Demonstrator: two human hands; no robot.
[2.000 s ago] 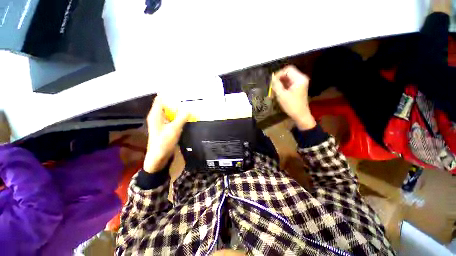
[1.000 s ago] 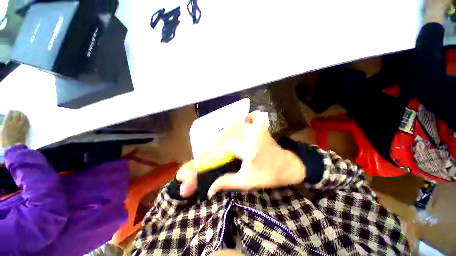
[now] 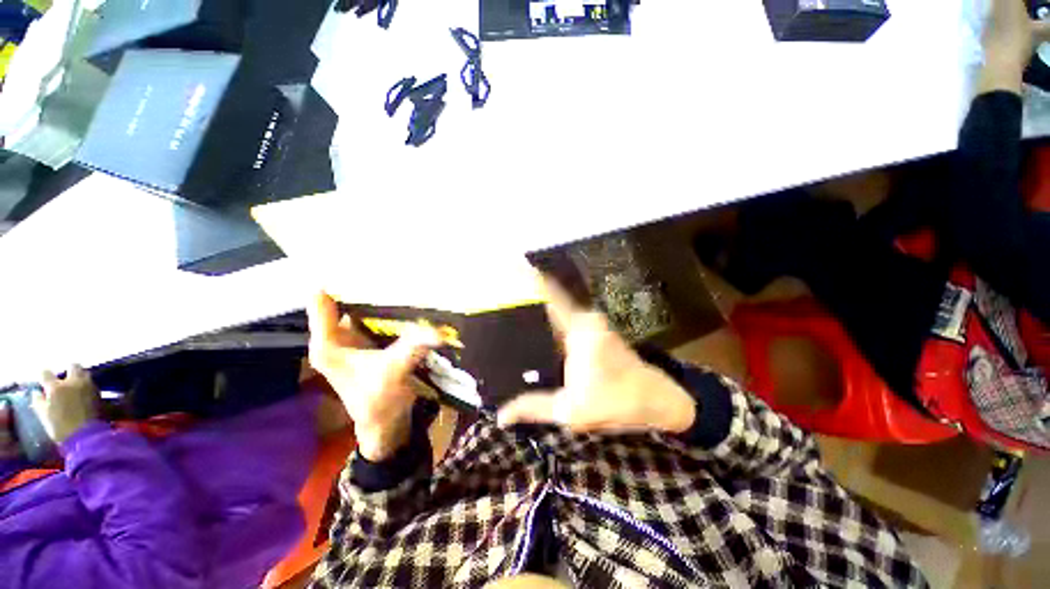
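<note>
A black retail box [image 3: 512, 354] with yellow edges is held over my lap, close to the table's front edge. A large pale flap [image 3: 397, 247] with a yellow edge stands up from its open end and blends with the white table. My left hand [image 3: 368, 374] grips the box's left side, with yellow showing at its fingers. My right hand [image 3: 605, 374] holds the right side, thumb in front and fingers partly blurred. A small black-and-white piece [image 3: 453, 380] shows beside my left fingers; I cannot tell what it is.
Stacked black boxes [image 3: 156, 121] stand on the table [image 3: 714, 127] at left. Black cables [image 3: 424, 106] lie at mid-table. A printed black box [image 3: 553, 16] and another black box [image 3: 827, 16] lie at the far edge. Neighbours' arms show on both sides, with a red stool [image 3: 806, 368] at right.
My right hand has moved from across the flap to the box's right side. The box has turned and its wide flap now stands open. The view has shifted, showing more of the table's far side.
</note>
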